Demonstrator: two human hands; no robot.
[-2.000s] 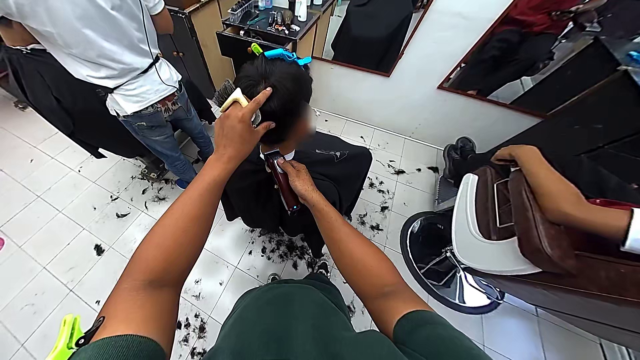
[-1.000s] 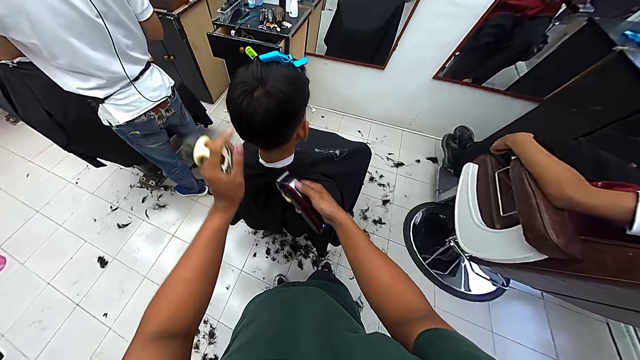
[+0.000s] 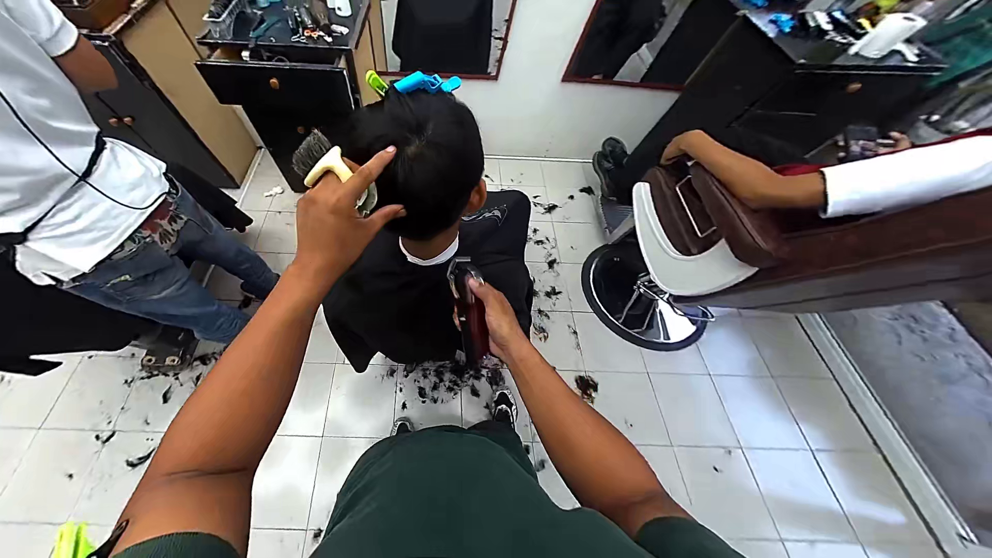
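Observation:
A seated person's dark-haired head is in front of me, with blue hair clips and a green clip on top. A white neck strip and a black barber cape cover the neck and body. My left hand holds a neck duster brush with a cream handle and grey bristles, at the head's left side; its thumb and index finger extend to the hair. My right hand grips a dark red hair clipper behind the cape, blade end up, below the neck strip.
Cut hair lies on the tiled floor. A person in a white shirt stands at left. A brown barber chair with a round metal base and someone's arm on it is at right. Ahead stand a black drawer cabinet and wall mirrors.
My left hand with the brush has moved from beside the cape up to the head. The seated person's face, partly visible two seconds ago, is now turned away.

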